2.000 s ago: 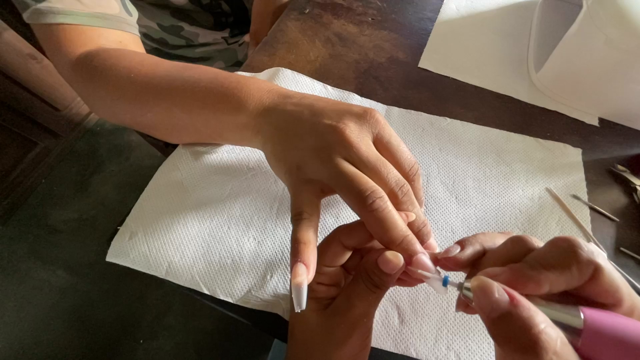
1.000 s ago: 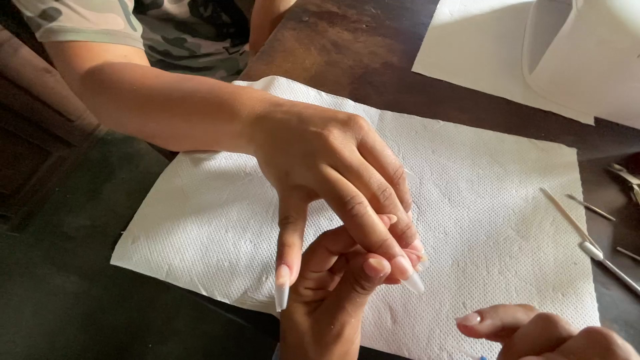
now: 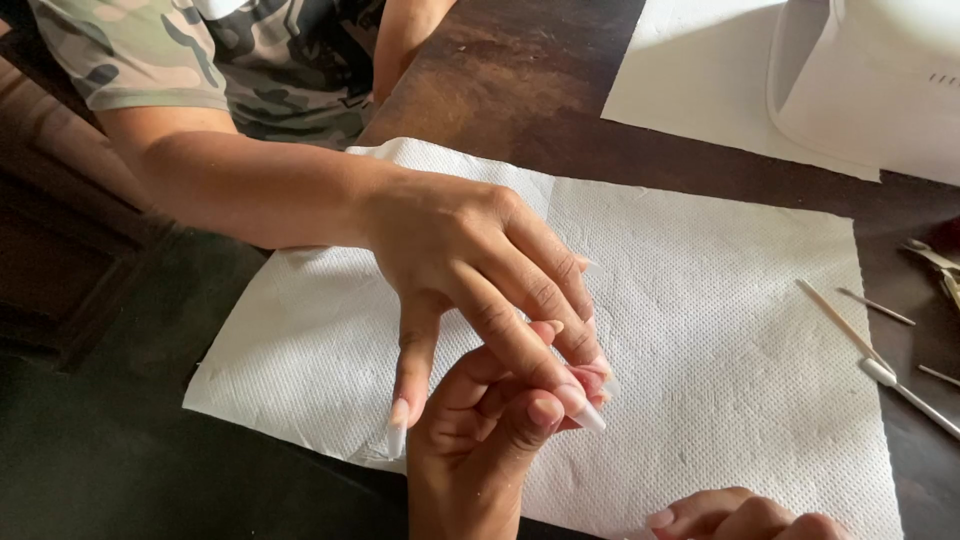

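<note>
My left hand (image 3: 491, 427) comes up from the bottom centre, its thumb and fingers closed around a fingertip of another person's hand (image 3: 469, 232). That hand reaches palm down from the left across a white paper towel (image 3: 720, 337); long pale nail tips show on its thumb and fingers. At the bottom right edge lies part of my right hand (image 3: 750, 517), knuckles up and fingers bent; the frame cuts it off, so whether it holds anything is hidden.
Right of my hands lie a thin wooden stick (image 3: 844, 322), a white-tipped tool (image 3: 877, 372), a thin metal bit (image 3: 876, 306) and metal nippers (image 3: 934, 256). A white rounded device (image 3: 870, 97) stands on paper at the top right of the dark wooden table (image 3: 525, 75).
Two seconds ago my right hand held a pink-handled electric nail drill at the other person's nail. It has moved away to the lower right, and the drill is out of sight. My left hand still holds the finger.
</note>
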